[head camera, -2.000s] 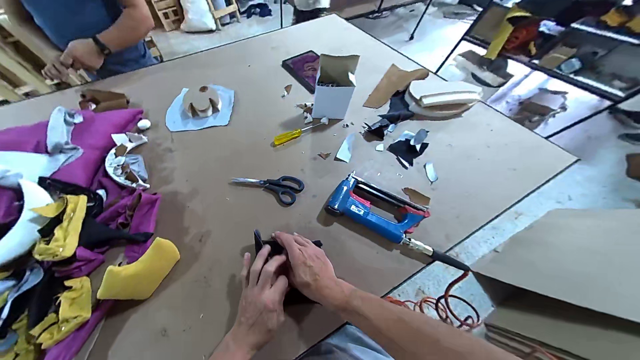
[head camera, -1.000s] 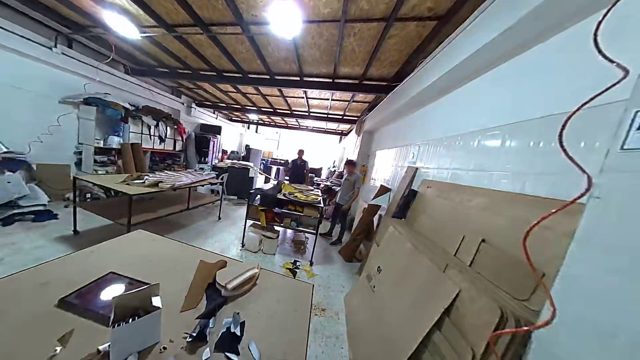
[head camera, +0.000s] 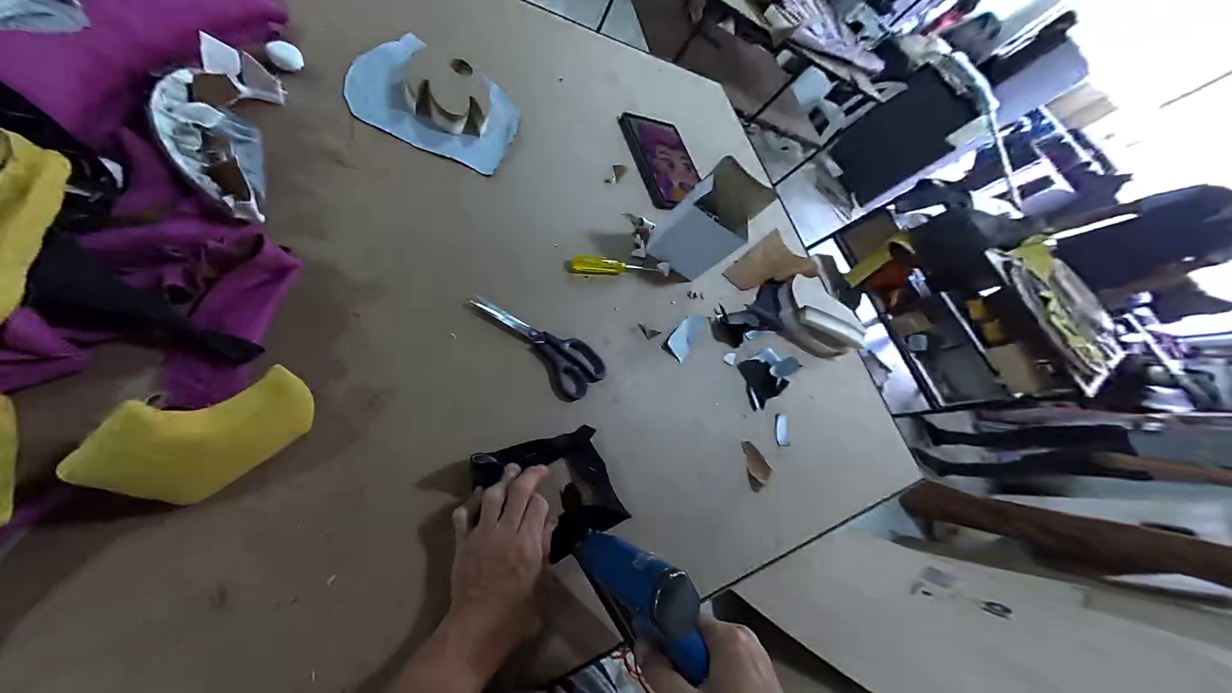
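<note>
My left hand (head camera: 502, 544) presses a small piece covered in black fabric (head camera: 597, 472) against the table, fingers on its left end. In my right hand (head camera: 727, 659) is a blue pneumatic staple gun (head camera: 640, 587), its nose touching the lower edge of the black piece. Beyond the piece lie scissors with dark handles (head camera: 553, 351), partly spread. A yellow-handled screwdriver (head camera: 602, 265) rests farther off, beside a small open cardboard box (head camera: 698, 231). The underside of the black piece and part of my right hand are hidden.
Magenta, black and yellow fabric-covered pieces (head camera: 202, 443) are heaped at the left. A light blue fabric piece (head camera: 433, 106) and a dark framed tablet-like object (head camera: 662, 159) lie at the back. Fabric scraps (head camera: 765, 380) litter the right side, near the table edge.
Two seconds ago both hands were on the black piece and the staple gun lay on the table to its right; now my right hand holds the gun. The view swung up and came back.
</note>
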